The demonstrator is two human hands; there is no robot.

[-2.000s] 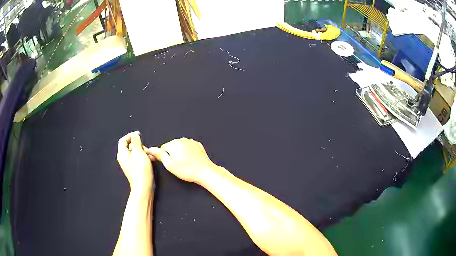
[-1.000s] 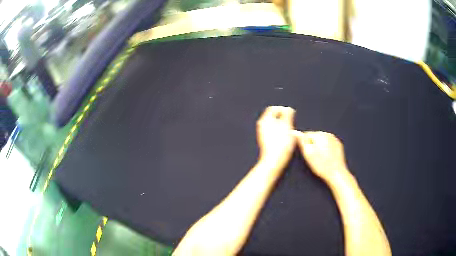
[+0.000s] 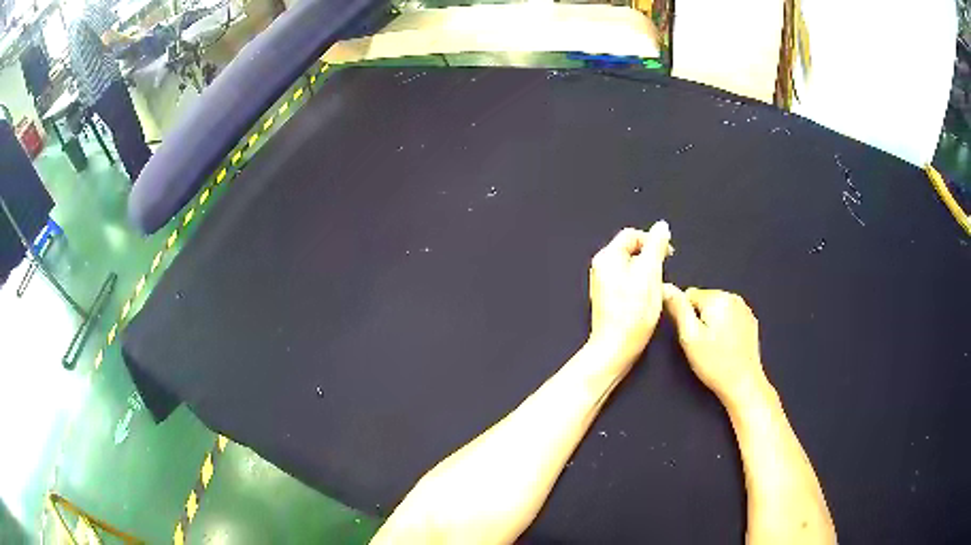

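A dark cloth (image 3: 426,287) covers the wide table. Pale thread ends (image 3: 851,192) and specks are scattered on it. My left hand (image 3: 628,293) is above the cloth right of centre, bare, with fingers curled and fingertips together, pointing away. My right hand (image 3: 719,335) is just right of it, fingers curled, its fingertips close to or touching the left hand's edge. No garment or tool shows in either hand; whether something tiny is pinched between the fingertips cannot be told.
A padded dark purple bar (image 3: 213,144) stands at the upper left. Cream and white panels (image 3: 868,75) are at the far edge. A yellow strip (image 3: 948,199) is at the far right. A person (image 3: 103,91) stands at the upper left. Yellow-and-black tape (image 3: 202,479) marks the green floor.
The view has swung left, so the padded bar and floor tape now show. The hands stay close together; the left fingertips have risen slightly from a more closed fist. The yellow frame now shows at lower left.
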